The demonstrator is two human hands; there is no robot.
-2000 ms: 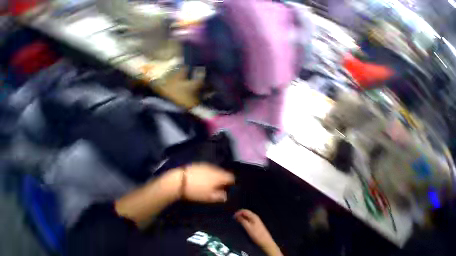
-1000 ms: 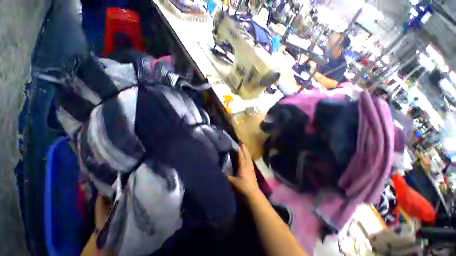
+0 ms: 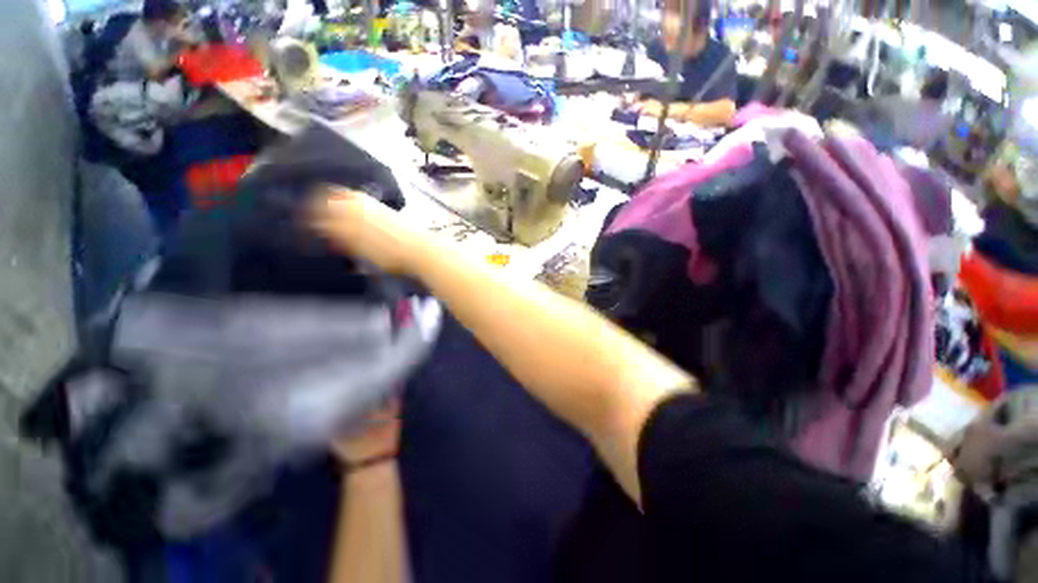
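A bundle of grey-and-black cloth pieces point(image 3: 245, 370) lies at the left, blurred by motion. My left hand point(image 3: 370, 433), with a dark band at the wrist, is at the bundle's lower right edge, its fingers partly hidden by the cloth. My right arm, in a short black sleeve, reaches across to the left. My right hand point(image 3: 347, 228) is blurred and grips black cloth point(image 3: 268, 245) at the top of the bundle. Plain dark navy cloth point(image 3: 489, 456) spreads below my right forearm.
A pink and black garment heap point(image 3: 859, 273) stands to the right. A cream sewing machine point(image 3: 489, 165) is on the white table behind. A red object point(image 3: 216, 179) is beyond the bundle. People sit farther back. Red-orange cloth point(image 3: 1007, 290) is at the right edge.
My right hand has moved from the bundle's right side to its far top. My left hand has come from the near left to its lower right edge. The bundle has shifted left, and the view has turned.
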